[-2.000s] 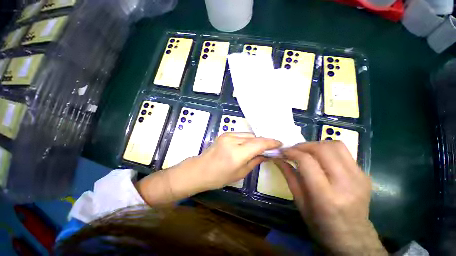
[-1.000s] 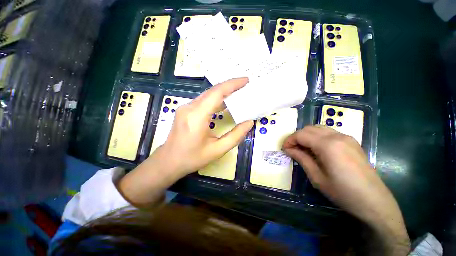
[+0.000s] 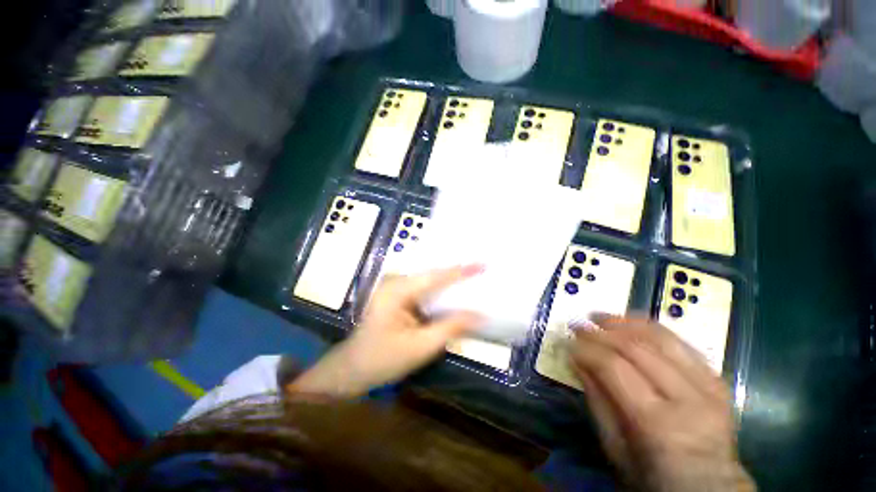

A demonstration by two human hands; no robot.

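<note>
A dark shiny tray (image 3: 338,183) holds two rows of yellow phones or phone back covers, camera rings at their far ends. My left hand (image 3: 403,322) holds a folded white label strip (image 3: 495,240), blurred and glaring, over the tray's middle. My right hand (image 3: 653,384) rests its fingertips at the lower part of a near-row phone (image 3: 588,293). Its fingers are close together; whether they hold anything is hidden by blur. A label (image 3: 706,205) shows faintly on the far right phone (image 3: 701,173).
A stack of filled trays (image 3: 206,183) stands at the left. A white label roll (image 3: 499,38) stands behind the tray. A red bin (image 3: 720,34) is at the back right with pale rolls. A crumpled clear bag (image 3: 360,19) lies at the back left.
The view has shifted, so the tray sits lower and farther right. My right fingers have moved over the label area of the near-row phone. The strip is still in my left hand.
</note>
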